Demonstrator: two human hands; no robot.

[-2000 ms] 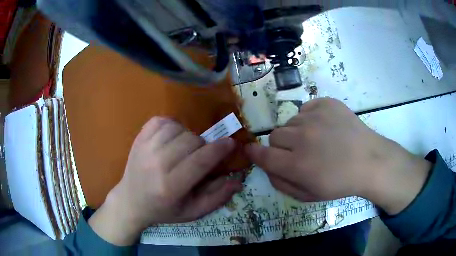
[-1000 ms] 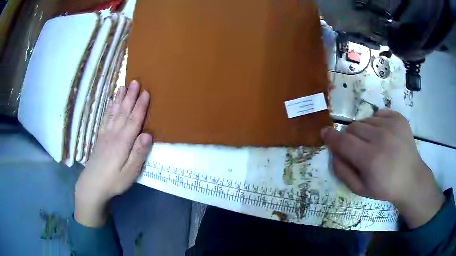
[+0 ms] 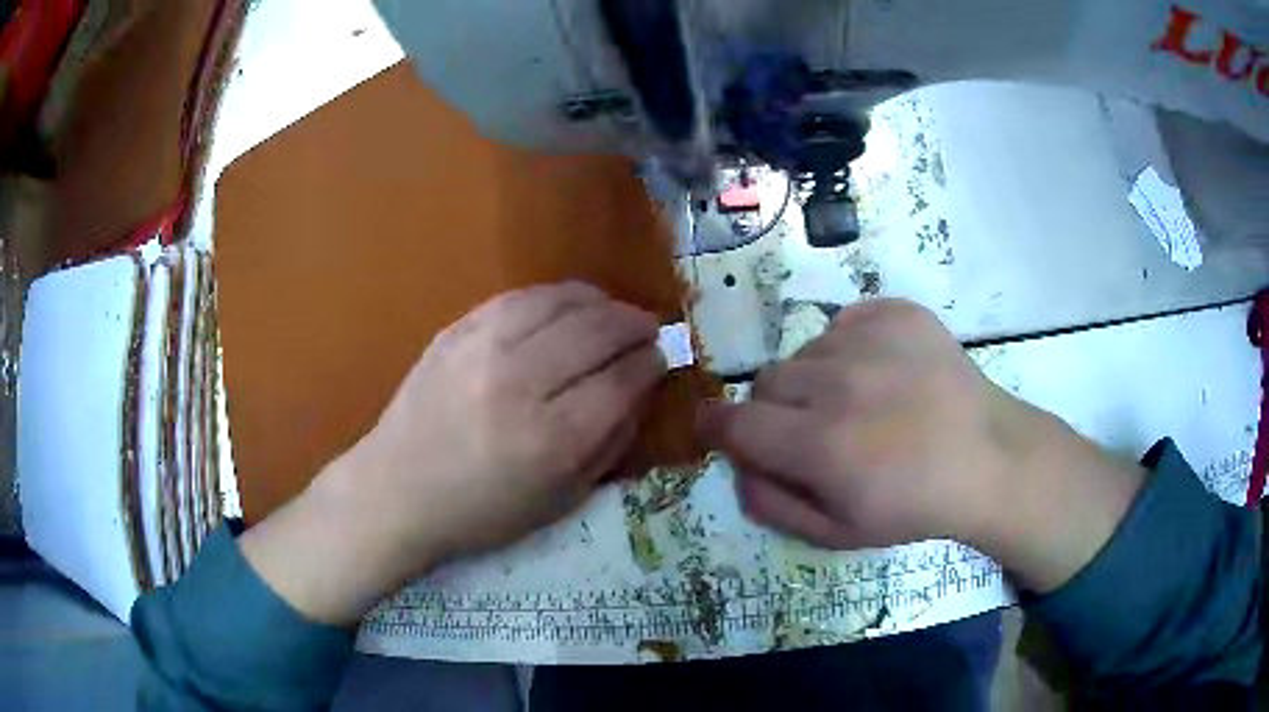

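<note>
The brown leather panel (image 3: 362, 251) lies brown side up on the machine table, its right edge beside the needle area. My left hand (image 3: 522, 410) rests on the panel near its lower right corner, fingers bent, partly covering the small white label (image 3: 676, 345). My right hand (image 3: 863, 431) is at the panel's lower right corner, its fingertips at the edge; whether they pinch it is hard to tell. The presser foot area is partly hidden under the machine head (image 3: 974, 49).
A stack of waiting panels (image 3: 77, 403), white backs up, stands at left, with darker brown panels (image 3: 118, 153) behind. A white paper scrap (image 3: 1166, 219) lies at the upper right. A printed ruler (image 3: 557, 612) runs along the front edge. A red cord (image 3: 1261, 403) hangs at far right.
Since the one-second-old frame, my left hand has moved from the panel's left edge onto its lower right area, partly covering the label. The view has shifted, with more of the machine head showing.
</note>
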